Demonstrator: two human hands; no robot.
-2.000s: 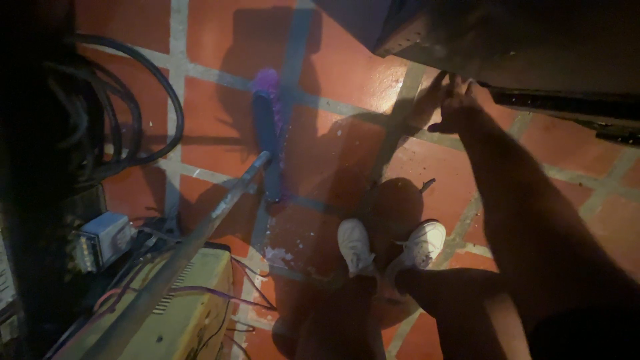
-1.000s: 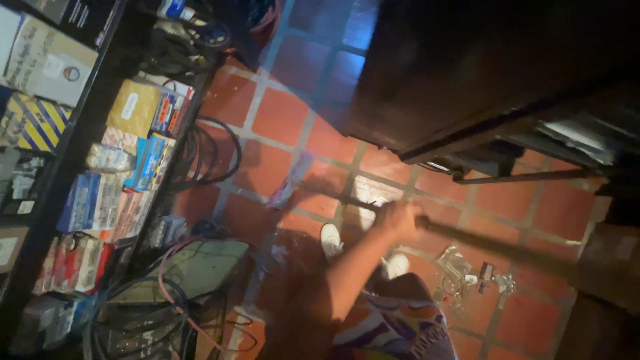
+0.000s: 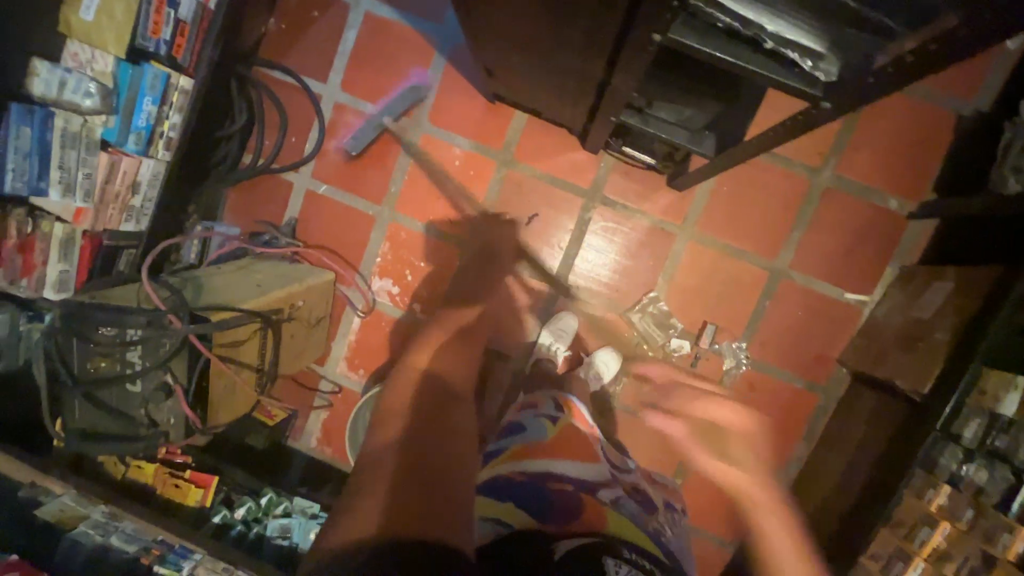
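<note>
My left hand (image 3: 490, 244), in shadow at the centre, is closed around the handle (image 3: 436, 172) of a broom. The broom's head (image 3: 386, 116), with purplish bristles, is at the upper left on the red tiled floor, and the handle slants down right past my hand. My right hand (image 3: 700, 416) is blurred, fingers spread, with nothing in it, right of my white shoes (image 3: 600, 366). Nearest to it on the floor lie a clear plastic wrapper (image 3: 654, 322), a small dark piece (image 3: 705, 334) and another crumpled clear wrapper (image 3: 734, 356).
Shelves with small boxes (image 3: 76, 160) stand at left, beside coiled black cable (image 3: 276, 120). A yellowish metal-cased machine (image 3: 272, 320) with loose cables is at lower left. A dark cabinet (image 3: 552, 64) and metal frame (image 3: 760, 144) stand above; a cardboard box (image 3: 916, 328) is at right.
My right hand, by the cabinet's lower edge two seconds ago, is now at the lower right. The broom handle ran toward the lower left then; now it slants right through my left hand. The view has shifted.
</note>
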